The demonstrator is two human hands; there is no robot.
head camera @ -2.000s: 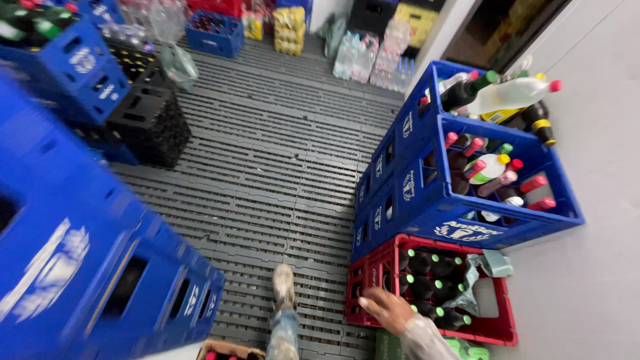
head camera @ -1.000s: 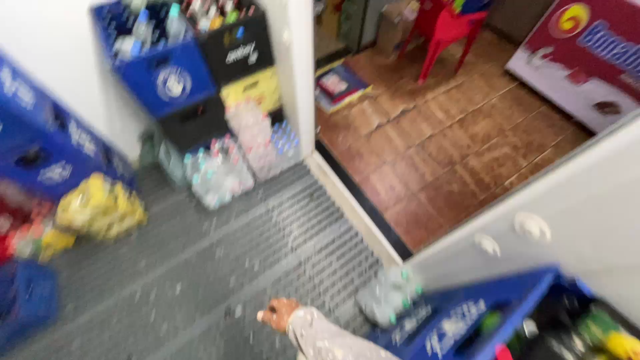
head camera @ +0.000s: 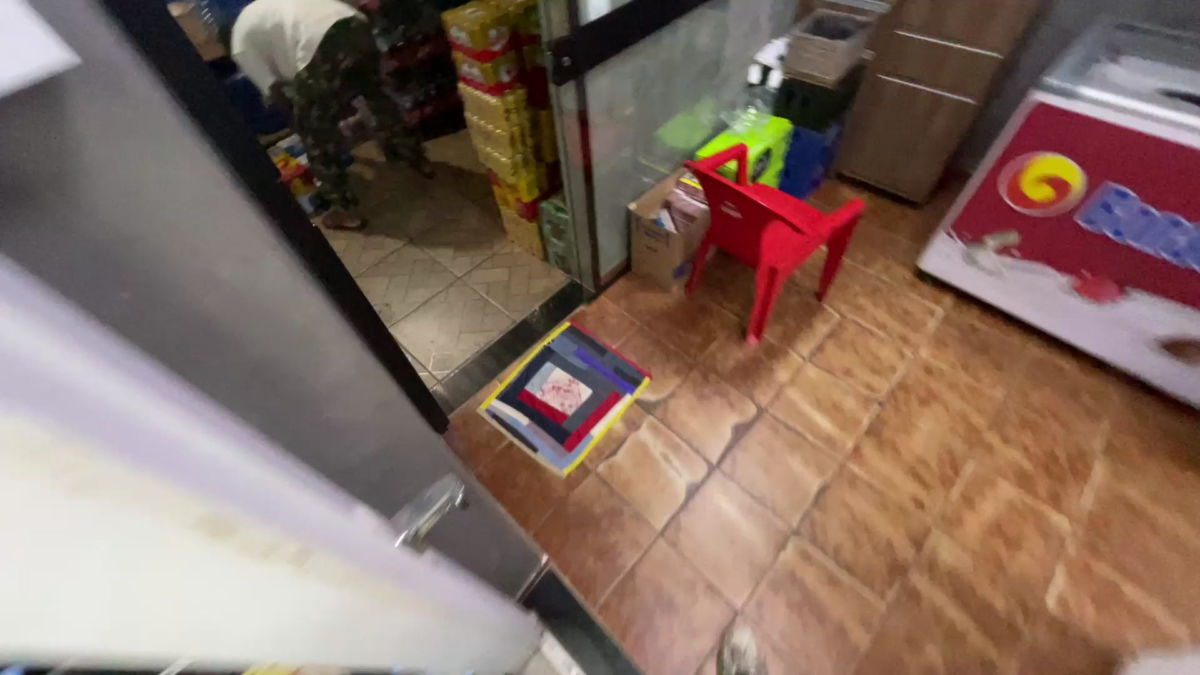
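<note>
Neither of my hands shows clearly; a pale blurred patch at the bottom right corner is too indistinct to name. The tip of my shoe (head camera: pixel 741 651) is on the brown tiled floor (head camera: pixel 722 553) at the bottom. A patchwork mat (head camera: pixel 565 397) with a yellow edge lies by a doorway. Beyond it stands a red plastic chair (head camera: pixel 764 225), beside an open cardboard box (head camera: pixel 661 246). A metal door handle (head camera: pixel 431 511) is on the grey door at the left.
A white door edge (head camera: pixel 187 525) fills the lower left. Through the doorway a person (head camera: pixel 323 84) bends near stacked yellow packs (head camera: pixel 497 122). A glass door (head camera: pixel 647 103) stands beside them. A red and white chest freezer (head camera: pixel 1078 216) is at the right, near a wooden cabinet (head camera: pixel 923 94).
The view has swung from the crates and slatted floor to the tiled room. The hand seen over a red crate, then over the slatted floor, is out of view now.
</note>
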